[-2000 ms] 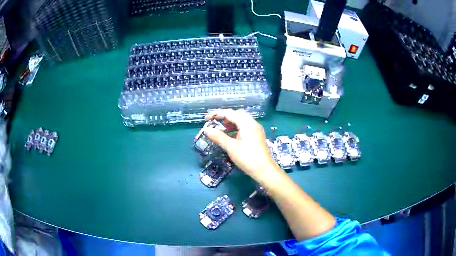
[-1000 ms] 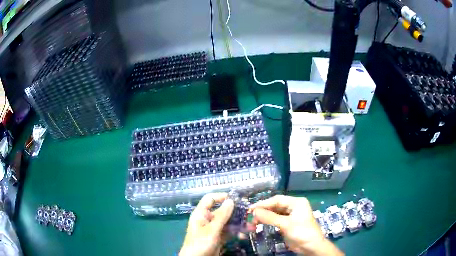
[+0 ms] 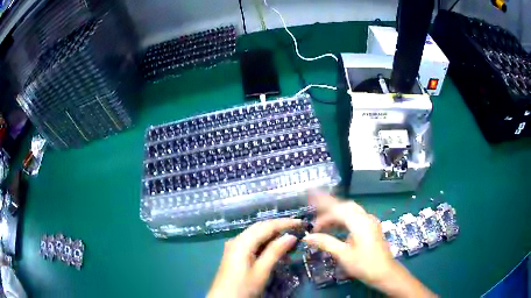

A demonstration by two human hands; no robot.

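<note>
My left hand (image 3: 253,256) pinches a small dark part (image 3: 307,224) between thumb and fingertips, in front of the clear blister trays (image 3: 236,154). My right hand (image 3: 361,247) meets it from the right, thumb beside the part; its forefinger is blurred, so its grip is unclear. Below the hands, a housing sub-assembly (image 3: 320,269) and another dark unit (image 3: 282,283) lie on the green mat, partly hidden by the hands. A slanting row of silver-grey housings (image 3: 410,231) lies right of my right hand. The sleeves are out of view.
Small circuit boards (image 3: 61,250) lie at left. Stacked trays (image 3: 78,99) stand far left, a dark tray (image 3: 189,52) and flat black rectangle (image 3: 260,73) behind. The white-grey box (image 3: 387,116), black arm (image 3: 410,49), control box (image 3: 438,64) and black tray (image 3: 486,75) stand at right.
Two seconds ago only my right hand showed, on a unit; one second ago both hands held a dark piece. Now the right forefinger is lifted and blurred. The view has shifted.
</note>
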